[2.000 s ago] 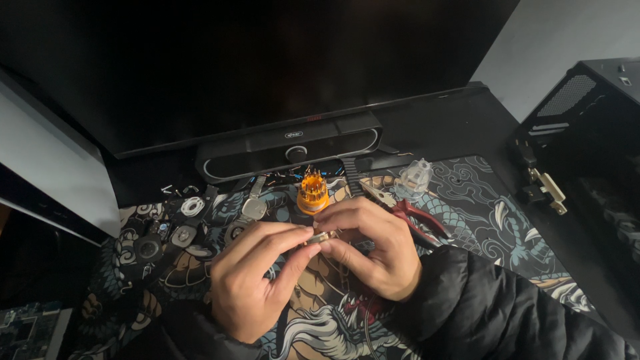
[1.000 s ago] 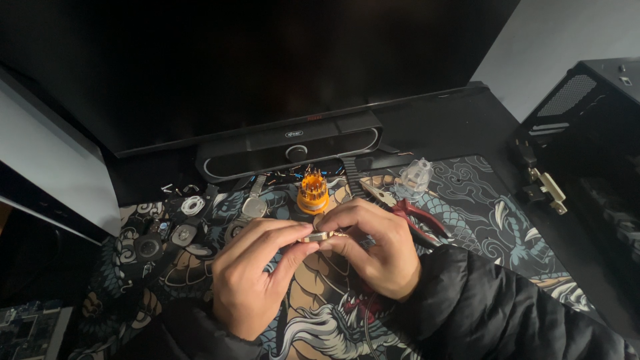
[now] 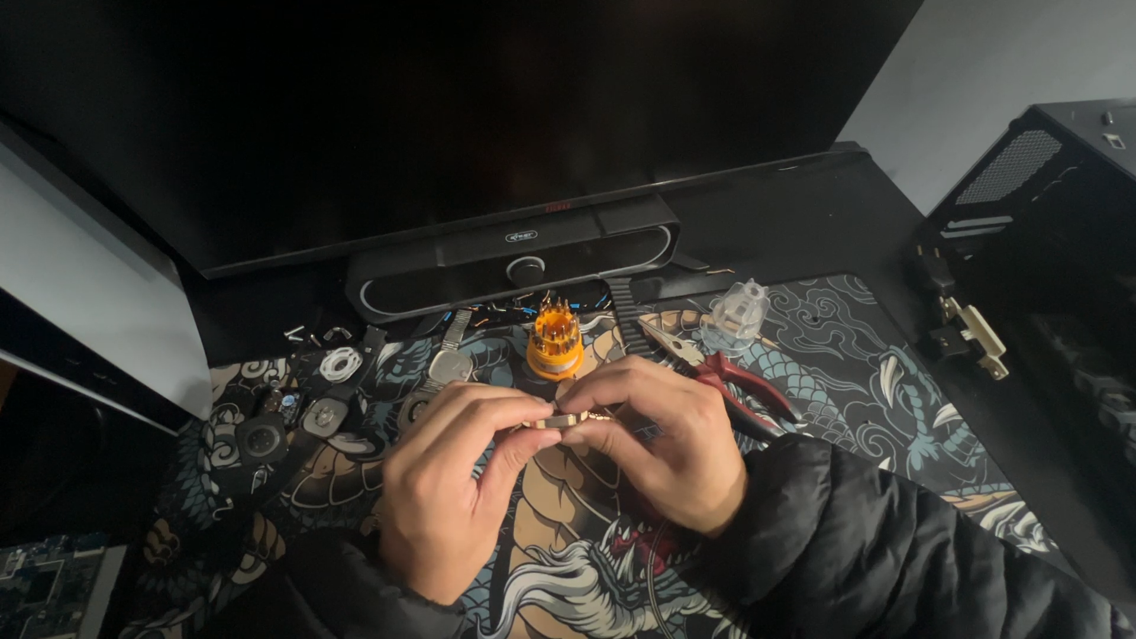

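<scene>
Between the fingertips of both hands is a small metal watch part (image 3: 559, 421), seen edge-on, with what looks like a bit of bracelet at its right end. My left hand (image 3: 461, 479) pinches its left end between thumb and fingers. Thumb and fingers of my right hand (image 3: 661, 435) close on the right end. Just behind the hands stands an orange holder of screwdriver bits (image 3: 556, 342). A metal-band wristwatch (image 3: 451, 364) lies behind my left hand. Red-handled pliers (image 3: 737, 382) lie behind and right of my right hand, beside a clear plastic cover (image 3: 739, 315).
A soundbar (image 3: 524, 257) stands under the large monitor (image 3: 497, 115). Watch parts (image 3: 324, 415) and a coiled white cable (image 3: 341, 364) lie at the left of the patterned desk mat (image 3: 887, 399). An open computer case (image 3: 1029, 204) is at the right, a circuit board (image 3: 53, 577) at lower left.
Both hands stay in nearly the same place, still holding the small metal part, which has tilted slightly between the fingertips.
</scene>
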